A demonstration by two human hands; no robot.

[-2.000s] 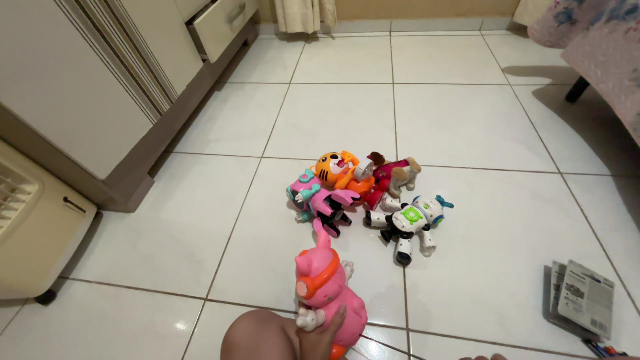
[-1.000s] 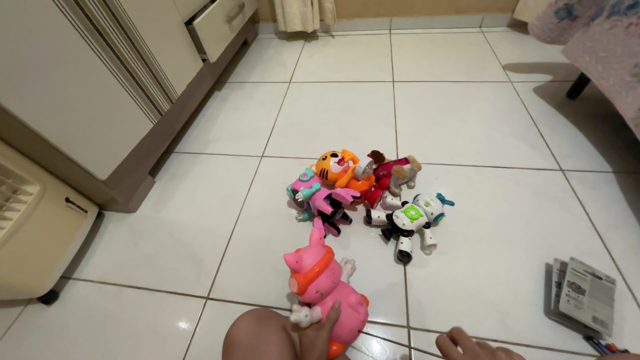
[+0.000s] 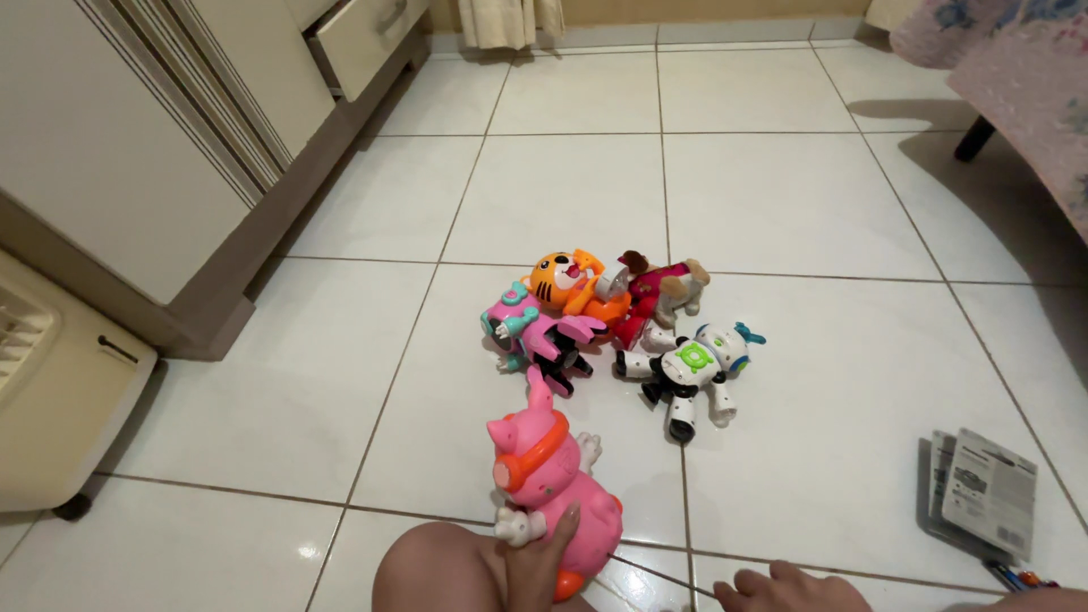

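My left hand [image 3: 544, 552] is wrapped around the body of a pink plastic toy animal [image 3: 586, 523] with an orange headband, near my bent knee. At the bottom edge, my right hand [image 3: 790, 588] has curled fingers around one end of a thin dark rod [image 3: 663, 576], perhaps a screwdriver shaft; its far end meets the toy's lower side. Beyond the pink toy lie a pink and teal toy [image 3: 540, 336], an orange toy tiger [image 3: 565, 285], a toy dog in a red garment [image 3: 667, 289] and a white toy robot [image 3: 693, 365] with a green chest.
Blister packs [image 3: 990, 493] lie on the tiled floor at right, with small coloured items [image 3: 1024, 580] below them. A cabinet [image 3: 127, 153] with a partly open drawer [image 3: 365, 42] and a wheeled beige appliance [image 3: 59, 408] stand at left. Floral fabric [image 3: 1020, 93] hangs at upper right.
My right hand has come up into view from the bottom edge, and the rod now reaches the pink toy. My left hand still holds that toy, which is turned slightly. The other toys have not moved.
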